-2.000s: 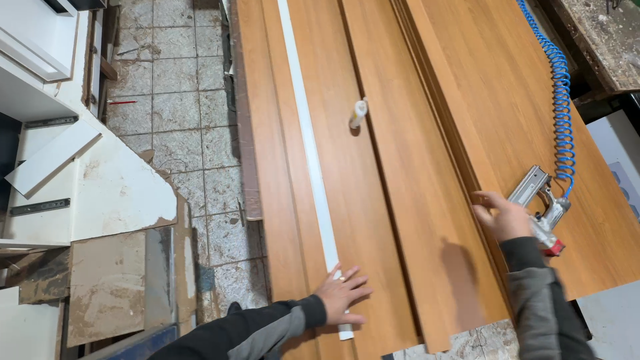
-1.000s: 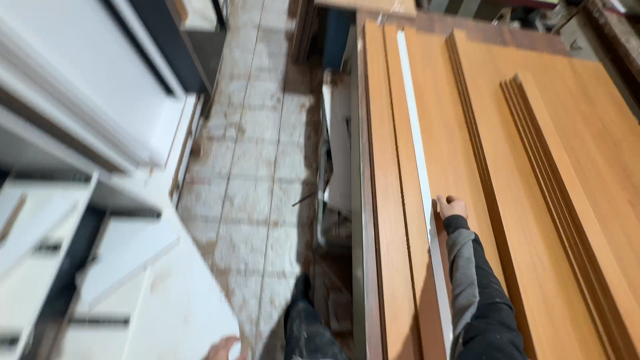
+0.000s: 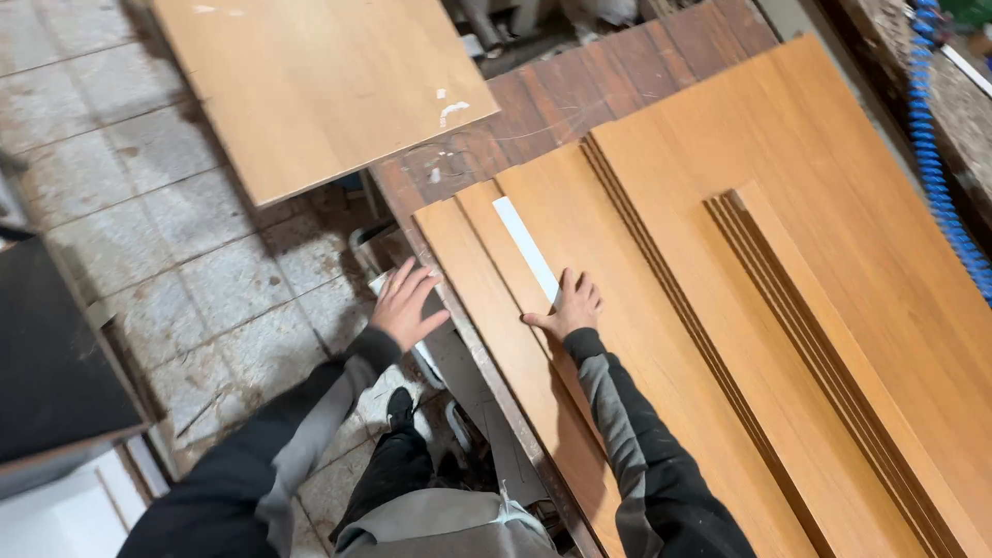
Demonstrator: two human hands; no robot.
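My right hand (image 3: pixel 572 306) lies over a long white strip (image 3: pixel 527 249), thumb and fingers spread to either side of it; the strip's far end shows beyond the fingers. The strip rests along a wood-grain panel (image 3: pixel 651 325) in a stepped stack. Just off the table's left edge, my left hand (image 3: pixel 407 302) is raised with its fingers apart and nothing in it. Beside it runs a narrow wood-grain board (image 3: pixel 480 287). Whether my right fingers grip the strip or only press on it is hard to tell.
A light wood board (image 3: pixel 333 85) juts past the far left corner of the reddish-brown table (image 3: pixel 604 70). More stacked strips (image 3: pixel 837 372) lie to the right. A blue coiled air hose (image 3: pixel 922 132) hangs at the right edge. Dirty floor tiles (image 3: pixel 225 271) and a dark panel (image 3: pixel 62 349) are at left.
The view has shifted to the table's far end. My right hand, by the air nail gun two seconds ago, is now on the white strip. My left hand has left the strip.
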